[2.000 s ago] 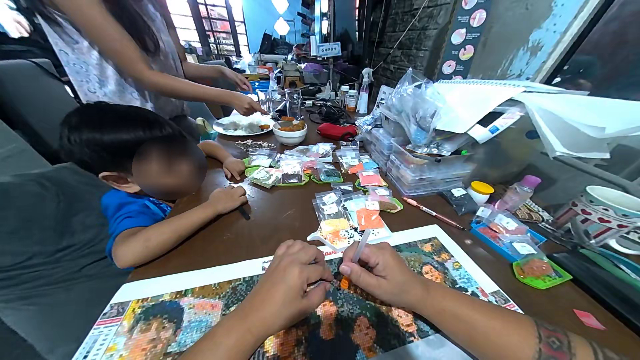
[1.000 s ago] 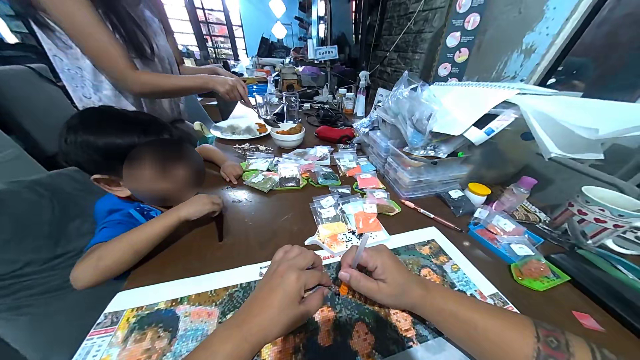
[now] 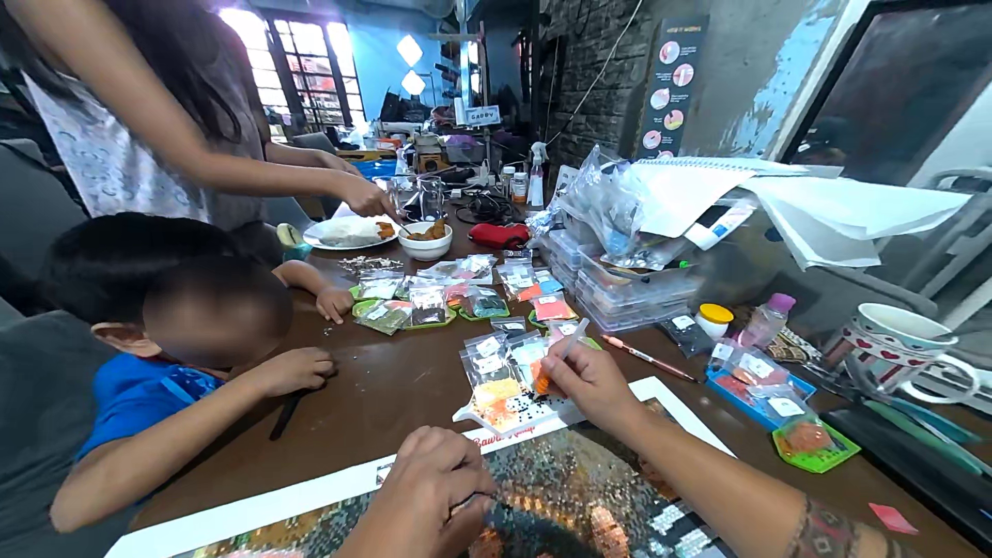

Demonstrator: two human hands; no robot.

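A diamond painting canvas (image 3: 573, 473) with a white border lies across the near table, partly covered in small drills. My left hand (image 3: 434, 492) rests on it, fingers curled; something small and dark shows at the fingertips, too unclear to name. My right hand (image 3: 593, 380) holds a diamond painting pen (image 3: 574, 338), translucent above and orange at its lower end, its tip over a white tray (image 3: 496, 422). Black and orange drills are scattered in that tray. Small zip bags of drills (image 3: 496, 380) lie on the tray's far part, beside my right fingers.
A child leans on the table at left, one hand (image 3: 298, 370) near a dark stick. Another person's hand (image 3: 368, 195) holds a utensil at a white bowl (image 3: 426, 246). Green trays with drill bags, plastic boxes (image 3: 635, 298), a red pen (image 3: 649, 358) and a heart-patterned mug (image 3: 887, 349) surround the work.
My right hand has moved from the canvas, beside my left hand, up to the white tray with the pen. The standing person's hand has shifted from the plate to the bowl.
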